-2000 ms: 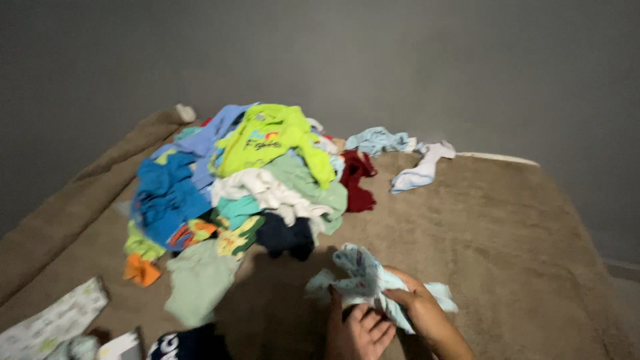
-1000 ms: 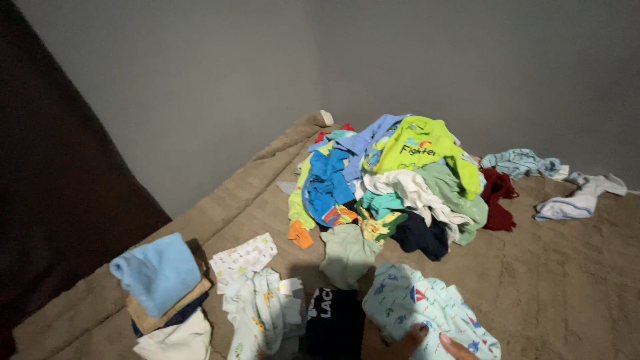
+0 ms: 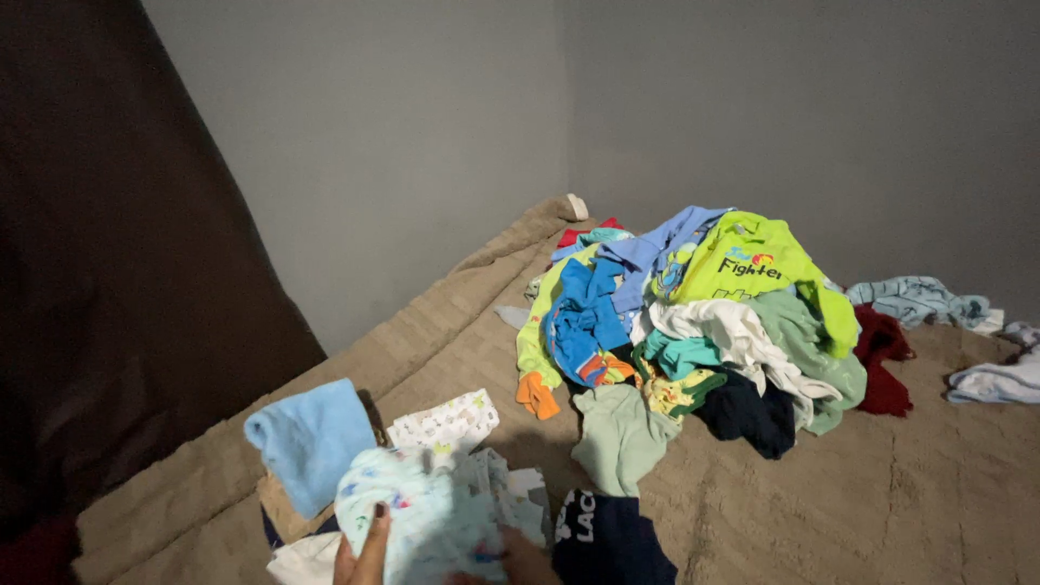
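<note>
A pale aqua printed baby garment (image 3: pixel 422 512) is between my hands at the bottom, left of centre. My left hand (image 3: pixel 366 552) grips its near left edge, thumb on top. My right hand (image 3: pixel 520 561), blurred and cut off by the frame's edge, lies against its right side; its hold is not clear. Behind the garment are a white printed cloth (image 3: pixel 447 418) and a grey-white printed garment (image 3: pixel 528 496). A folded light blue fleece (image 3: pixel 317 447) tops a stack to the left, above a tan cloth (image 3: pixel 288 504) and a white one (image 3: pixel 305 561).
A large heap of children's clothes, with a lime green shirt (image 3: pixel 747 260) on top, lies on the brown blanket (image 3: pixel 812 504). A navy garment with white lettering (image 3: pixel 613 540) is at my right. Grey walls (image 3: pixel 406 122) stand behind; a dark curtain-like cloth (image 3: pixel 106 244) hangs left.
The aqua garment, bunched in my hands two seconds ago and spread beside the navy garment one second ago, has moved left with my hands toward the stack. The view has swung left.
</note>
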